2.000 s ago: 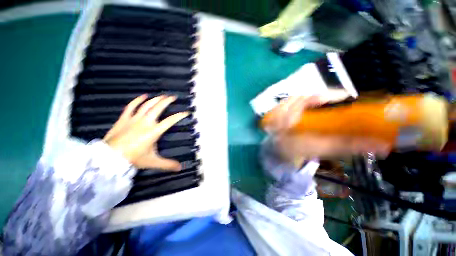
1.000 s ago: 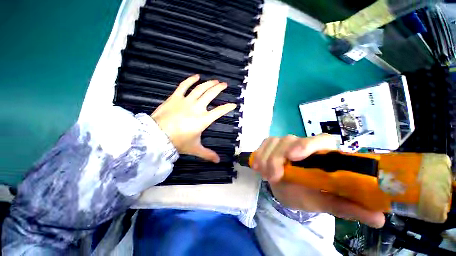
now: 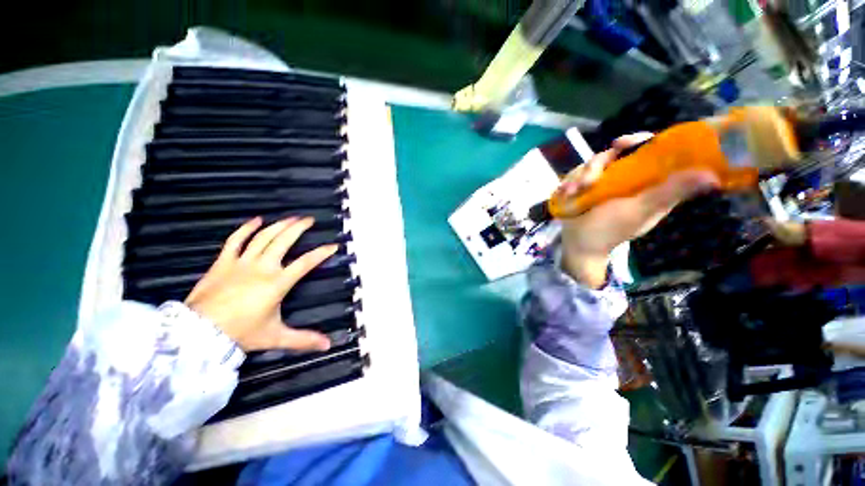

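Note:
Long black ribbed parts (image 3: 247,142) lie side by side on a white liner (image 3: 384,285), small tabs showing at their right ends. My left hand (image 3: 261,280) lies flat on them with fingers spread, holding nothing. My right hand (image 3: 607,223) is closed round an orange electric screwdriver (image 3: 664,161), slightly blurred. Its dark nose points left, over or at the mechanism of the white screw feeder (image 3: 507,218); contact cannot be told. Any screw at the tip is too small to see.
The liner lies on a green bench top (image 3: 432,161). A yellow-taped post (image 3: 507,66) stands at the far edge with a small clear bag (image 3: 512,119) beside it. Dark stacked parts are beyond the feeder. A red sleeve (image 3: 816,254) shows at the right.
The screwdriver in my right hand has moved from the right ends of the black parts to the feeder. My left hand remains spread on the parts. The view has shifted.

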